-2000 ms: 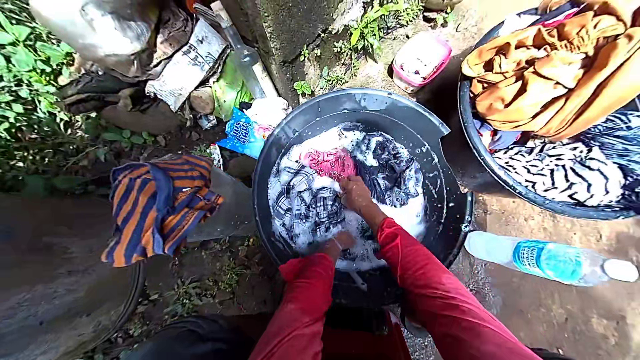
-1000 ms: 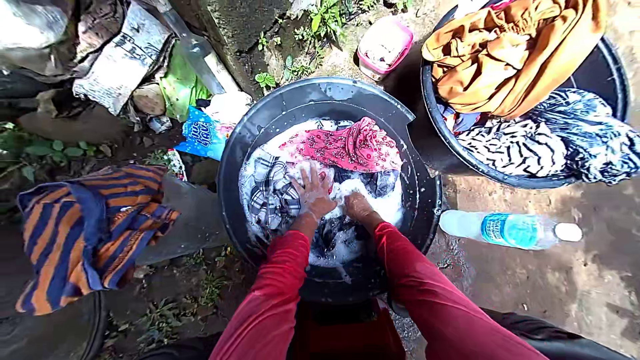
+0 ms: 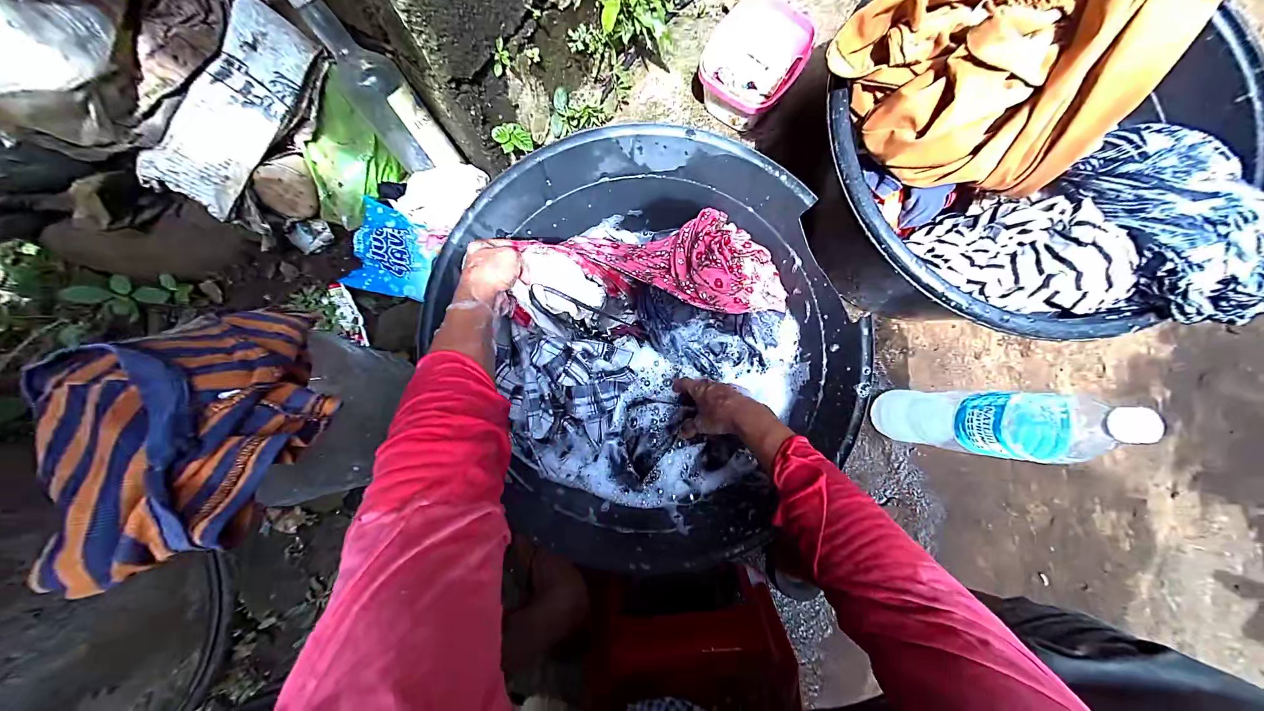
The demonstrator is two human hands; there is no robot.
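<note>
A round black plastic basin (image 3: 642,153) holds sudsy water and wet clothes. My left hand (image 3: 486,281) grips one end of a red patterned cloth (image 3: 706,262) at the basin's left rim; the cloth stretches across the far side of the wash to a bunched part at the right. Below it lies a black-and-white plaid cloth (image 3: 578,380), partly under suds. My right hand (image 3: 721,407) is low over dark wet cloth (image 3: 647,434) and foam at the right, fingers apart and their tips partly hidden by suds; it holds nothing that shows.
Another black tub (image 3: 859,197) at the upper right holds orange and black-and-white clothes. Beside it are a clear plastic bottle (image 3: 1012,425) with a blue label and a pink-rimmed container (image 3: 755,59). At left lie a striped orange-and-blue cloth (image 3: 178,434), a blue packet (image 3: 387,252) and litter.
My left hand has moved from the middle of the wash to the left rim and taken hold of the red cloth, now stretched leftward. My right hand has moved off the white foamy cloth.
</note>
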